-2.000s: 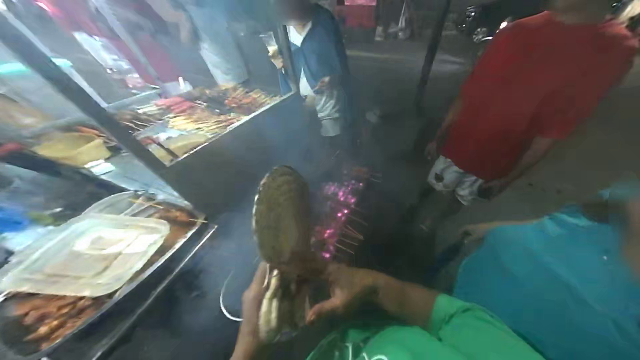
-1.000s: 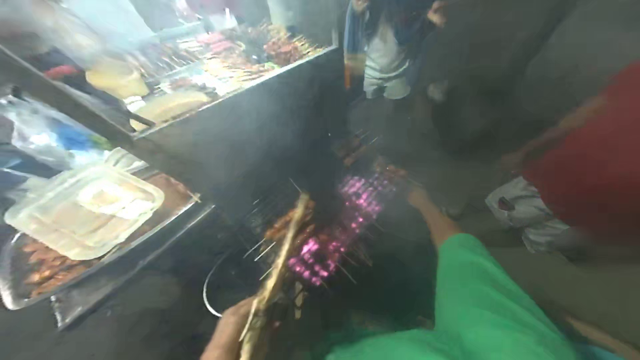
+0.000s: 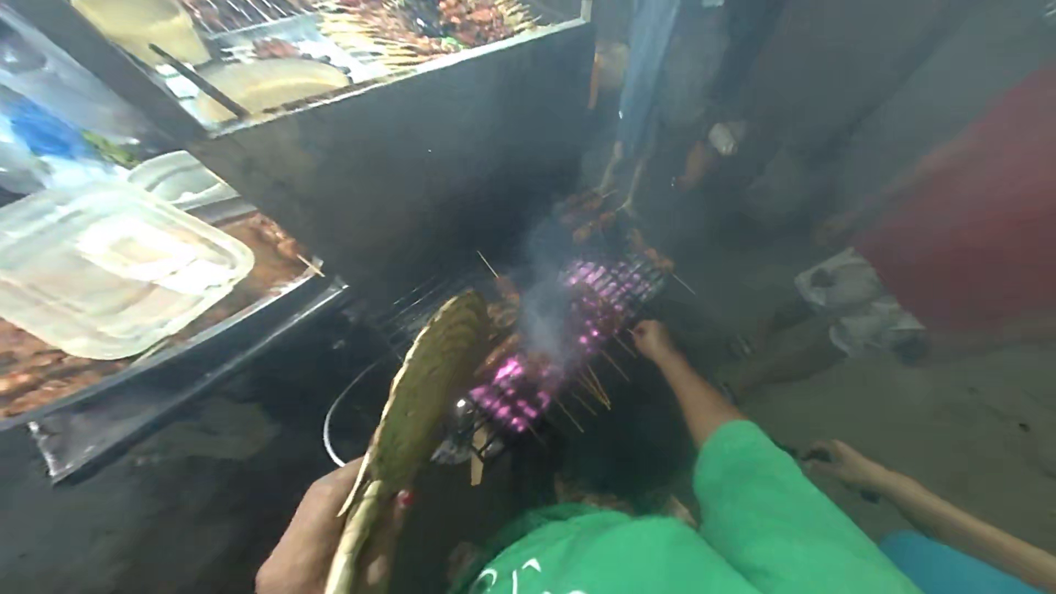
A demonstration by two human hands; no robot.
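Note:
My left hand point(image 3: 318, 528) grips the handle of a woven fan point(image 3: 429, 396), which rises tilted beside the grill's left edge. My right hand point(image 3: 652, 340), fingers bent, is at the grill's right edge by the stick ends; whether it pinches a stick is too blurred to tell. Charcoal glows pink under the wire grill point(image 3: 615, 285). Several meat skewers point(image 3: 503, 318) lie across it, their bare sticks point(image 3: 594, 388) poking out towards the lower right. Smoke hides part of the middle, and the fan covers part of the left side. More skewered meat point(image 3: 590, 214) is at the far end.
A metal tray of meat point(image 3: 272, 239) with a clear plastic container point(image 3: 124, 272) on it stands left. Behind is a food stall's dark panel point(image 3: 412, 165), with skewers point(image 3: 470, 25) above. A person in red point(image 3: 973, 214) stands right; another person's hand point(image 3: 850, 466) is at lower right.
My right hand has left the fan, where it was two seconds ago, and is at the grill's right edge. The fan has turned in my left hand. The view has swung closer to the grill.

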